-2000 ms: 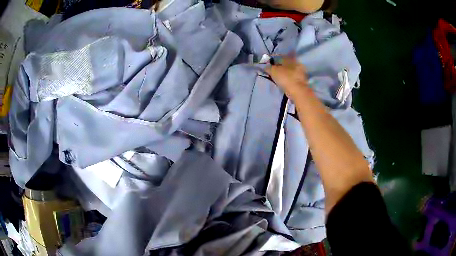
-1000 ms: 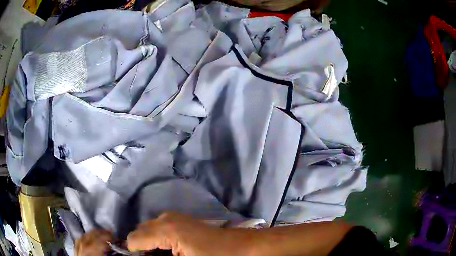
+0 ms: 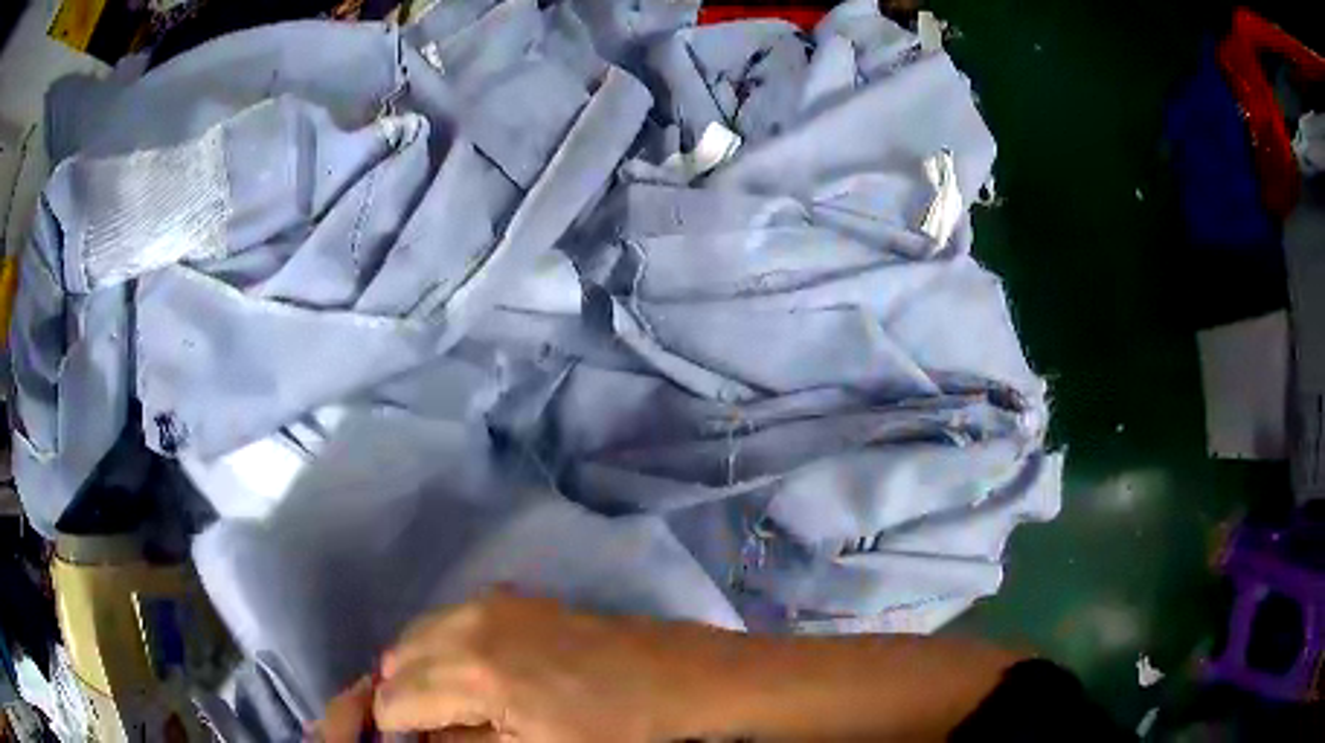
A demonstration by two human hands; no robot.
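Note:
A large heap of light blue-grey garment panels fills the middle of the view. Below it, a smooth, blurred cloth panel spreads up from the bottom edge. My right hand is at the bottom, its fingers closed on the lower part of this panel. My right forearm reaches in from the lower right. My left hand shows only as a small skin patch beside the right fingertips, cut off by the bottom edge; its grip is hidden.
The yellowish end of the sewing machine is at lower left. A ribbed white patch lies on the heap's left side. Green floor runs along the right, with a purple plastic object and red and blue things near the right edge.
The dark-trimmed panel has gone from the top of the heap, uncovering crumpled pieces. My right hand went from the heap's far side to the bottom edge, and a smooth panel now spreads above it.

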